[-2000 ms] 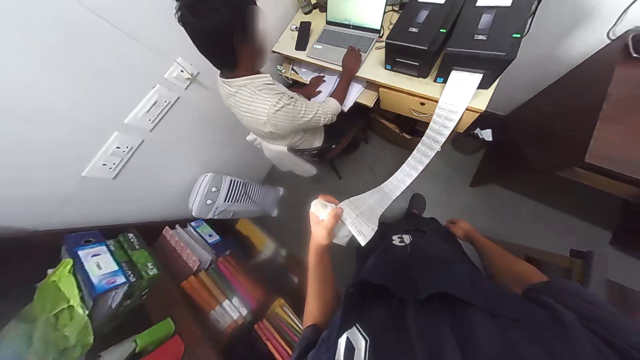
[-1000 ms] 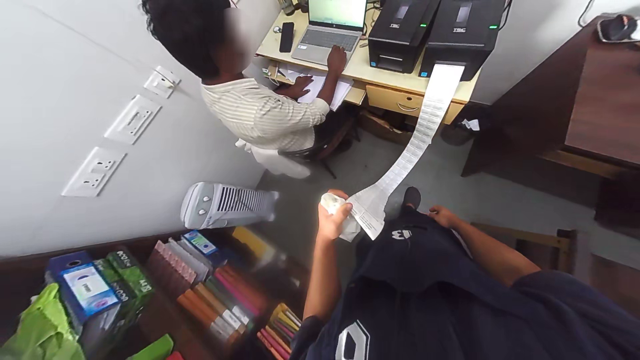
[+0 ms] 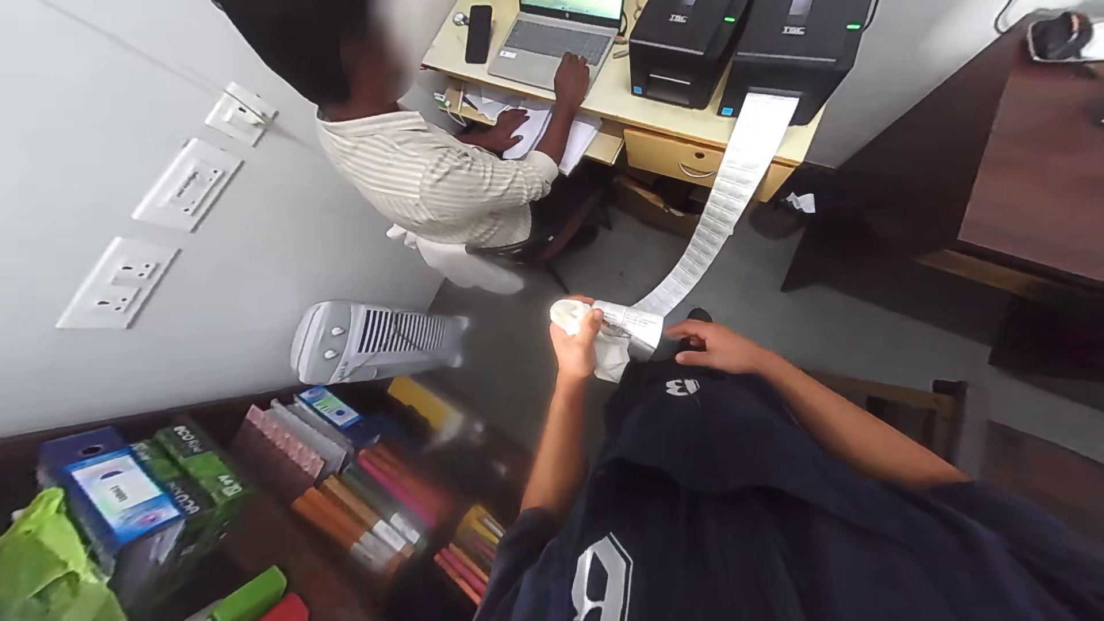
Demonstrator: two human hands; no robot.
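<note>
A long strip of printed labels [image 3: 723,203] hangs from the slot of the right black TSC label printer [image 3: 798,52] and curves down to my hands. My left hand [image 3: 576,341] is closed around the gathered, rolled end of the strip, where a white fold hangs below the fingers. Just right of the strip's bent end is my right hand [image 3: 720,347], its fingers apart and slightly curled, holding nothing; whether a fingertip touches the paper I cannot tell. The strip bears small writing. A second black label printer [image 3: 681,52] stands left of the first.
A seated person [image 3: 440,172] works at a laptop [image 3: 556,43] on the desk [image 3: 634,99]. A white air cooler [image 3: 379,341] stands by the wall. Files and folders [image 3: 362,509] fill the shelf at lower left. A brown wooden table [image 3: 1035,172] is at right.
My right hand has come up from beside my body to near the strip's end. My left hand still holds the gathered strip, whose lower end now bends across to the right.
</note>
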